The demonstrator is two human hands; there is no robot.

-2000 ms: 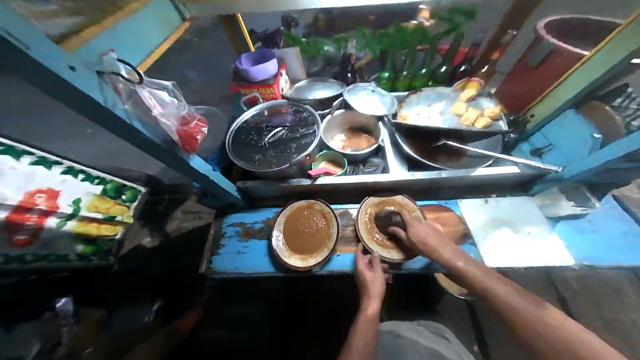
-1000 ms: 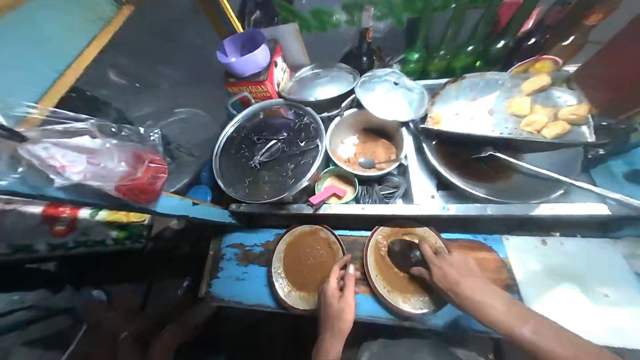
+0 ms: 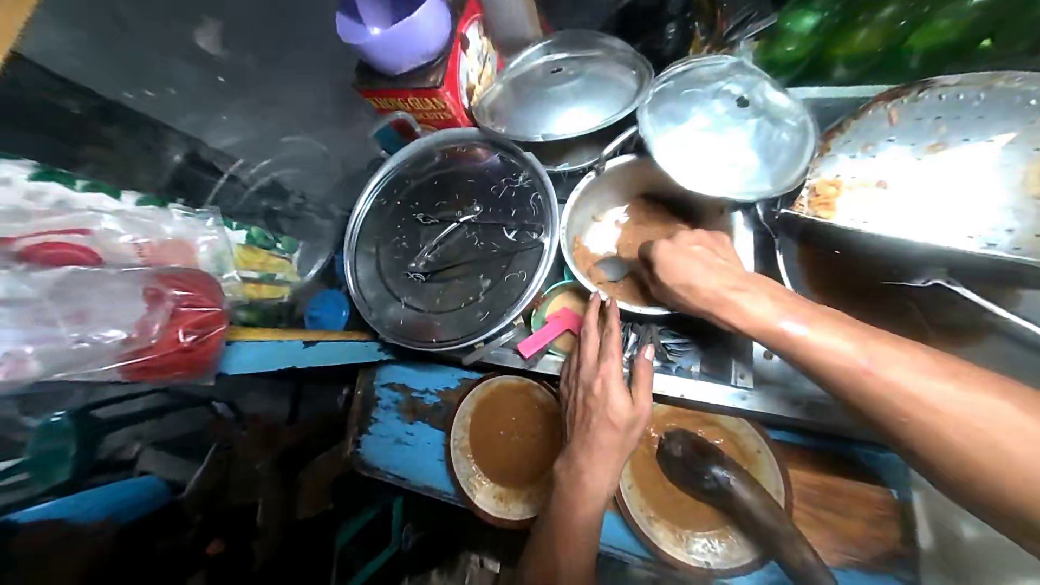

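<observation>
My right hand [image 3: 695, 272] is closed on a metal spoon [image 3: 615, 268] inside a metal pot [image 3: 575, 236] of brown paste with something white in it. Near the pot's front rim, my left hand [image 3: 605, 366] lies with fingers extended, holding nothing, beside a small green-rimmed bowl with a pink handle [image 3: 548, 333] across it. Below, two shallow round mortars hold brown sauce: the left mortar [image 3: 508, 447] with sauce only, and the right mortar [image 3: 707, 536] with a dark pestle [image 3: 723, 479] leaning over its front edge.
A pot with a glass lid [image 3: 455, 244] stands left of the paste pot. Metal lids [image 3: 727, 130] overlap behind it. At right are a perforated tray [image 3: 918, 162] and a wok with a ladle [image 3: 951, 284]. Plastic bags [image 3: 175, 325] hang at left. A blue bench [image 3: 406, 439] carries the mortars.
My right hand has left the pestle in the right mortar and moved up into the paste pot, onto the spoon. My left hand has moved from the left mortar's edge toward the pot's front.
</observation>
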